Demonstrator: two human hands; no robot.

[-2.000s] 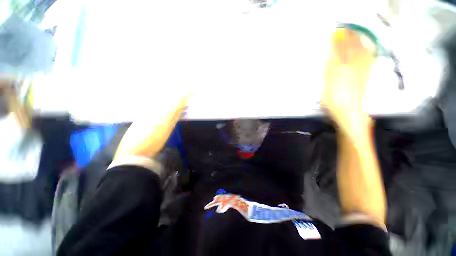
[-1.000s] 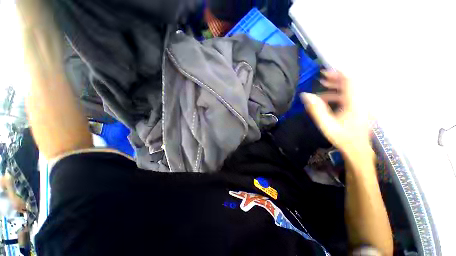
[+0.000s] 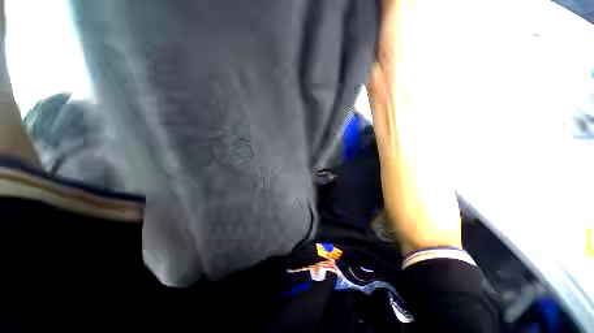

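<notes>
A large dark grey garment point(image 3: 228, 130) hangs in front of me, from the top edge of the view down to my lap. It is blurred. My right forearm reaches up along its right side; the hand is washed out or cut off at the top edge. My left arm shows only as a sleeve cuff and a bit of forearm at the far left; the left hand is out of the picture.
The white table point(image 3: 514, 130), washed out by glare, fills the right side, its edge running down to the lower right. Another grey cloth pile point(image 3: 81, 140) lies at the left. Something blue point(image 3: 352, 135) shows behind the garment.
The grey garment has gone from a crumpled heap to hanging lengthwise close in front of me. My right arm has reached upward beside it. My left hand remains outside the view.
</notes>
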